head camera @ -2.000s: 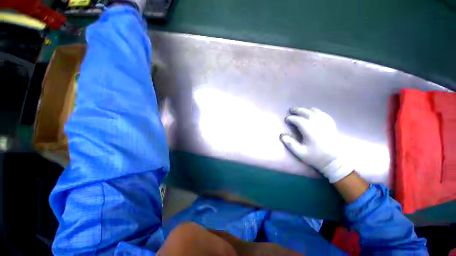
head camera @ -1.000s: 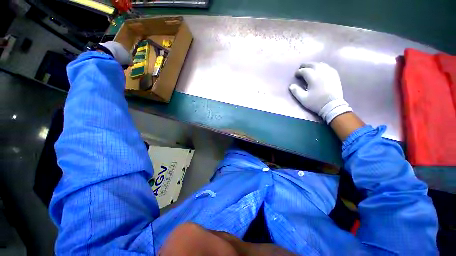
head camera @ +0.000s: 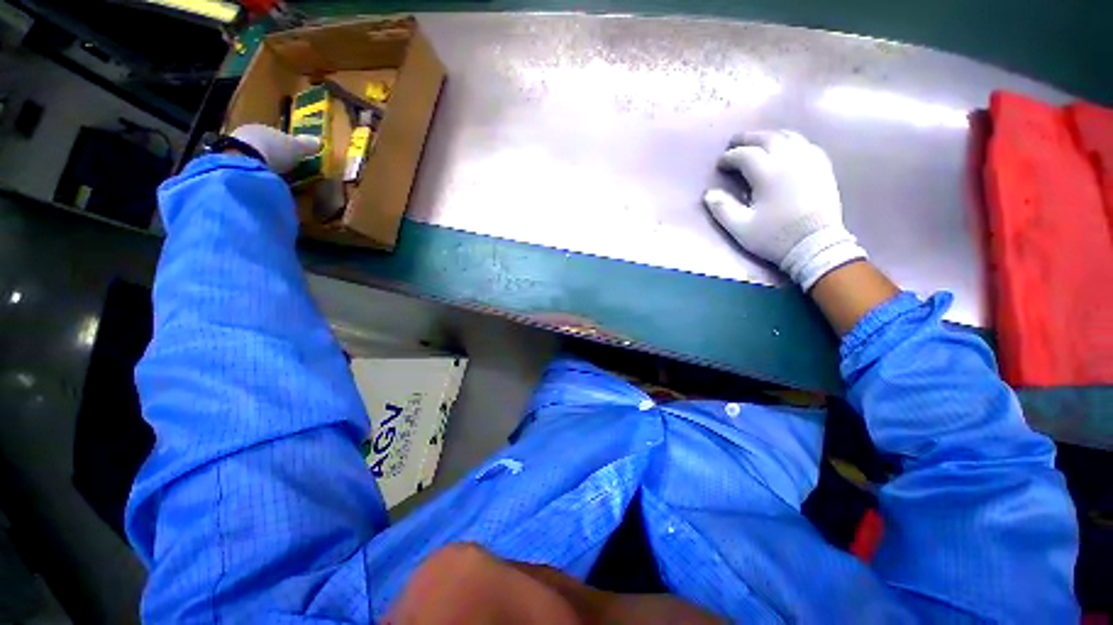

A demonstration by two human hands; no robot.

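My left hand (head camera: 273, 147), in a white glove, is at the left wall of the open cardboard box (head camera: 415, 134). Its fingertips reach over to a yellow-and-green pack (head camera: 313, 120) inside; whether they grip it cannot be told. A slim yellow-labelled item (head camera: 358, 149) and a small yellow piece lie beside the pack. My right hand (head camera: 784, 195), in a white glove, rests on the steel plate (head camera: 574, 147) with its fingers curled and its thumb apart. Nothing shows in it.
Red foam-like sheets (head camera: 1047, 244) lie at the plate's right end. The green bench edge (head camera: 513, 278) runs along the front. A white board marked AGV (head camera: 413, 421) is below the bench. A dark case (head camera: 116, 171) stands at the far left.
My left hand has come back from the far side of the bench to the box, and its fingers now lie nearer the pack. My right hand stays on the plate. The camera view has shifted.
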